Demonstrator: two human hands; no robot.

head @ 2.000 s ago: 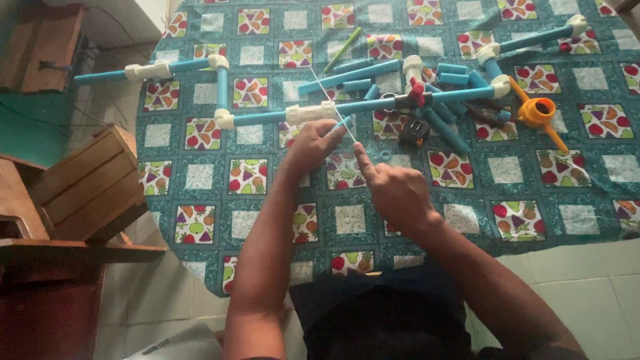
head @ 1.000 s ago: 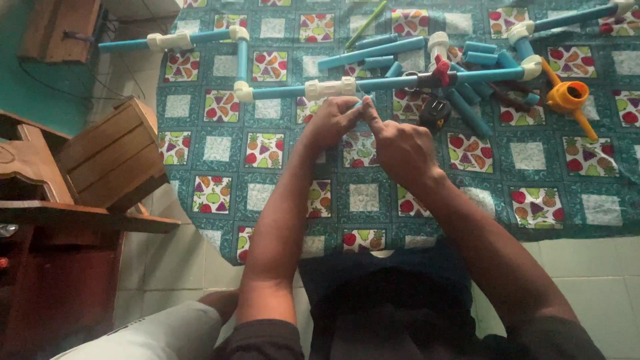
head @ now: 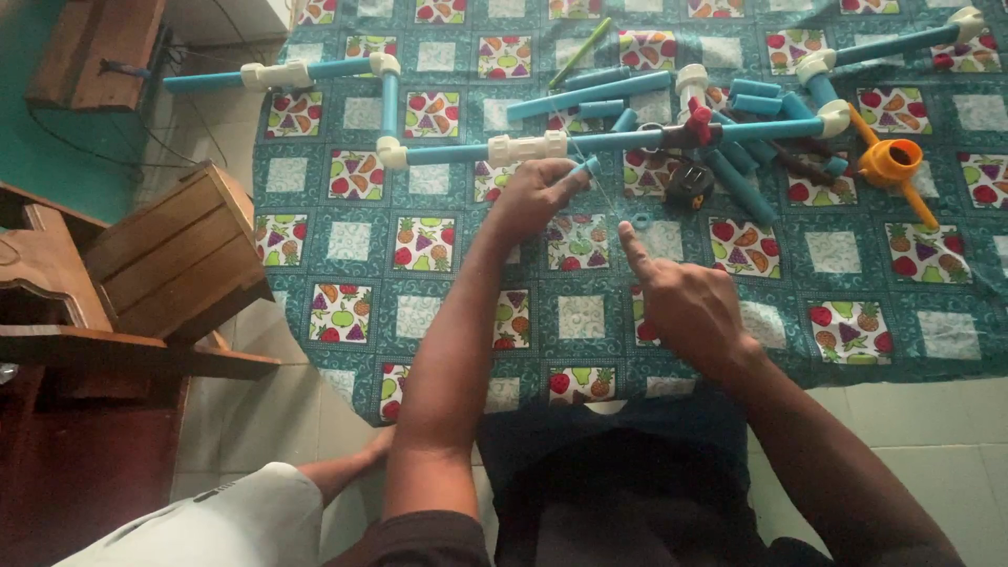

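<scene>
My left hand [head: 539, 197] holds a short piece of blue plastic pipe [head: 586, 169] between thumb and fingers, just below a long assembly of blue pipe with cream fittings [head: 527, 147]. A thin string [head: 602, 193] runs past the short piece toward my right hand [head: 683, 303]. The right index finger points out at the string; its other fingers are curled, and whether they grip the string cannot be told. A small blue pipe ring [head: 642, 221] lies above that fingertip. A red-handled valve [head: 698, 122] sits on the assembly.
Loose blue pipe pieces [head: 740, 185], a black tape measure [head: 690, 185] and an orange plastic part [head: 890, 161] lie on the patterned tablecloth [head: 581, 316]. A green stick [head: 581, 53] lies farther back. Wooden furniture [head: 173, 256] stands at left; another person's leg [head: 228, 512] is at lower left.
My right hand has moved away from my left hand, toward me and to the right, since one second ago. The left hand stays close below the pipe assembly.
</scene>
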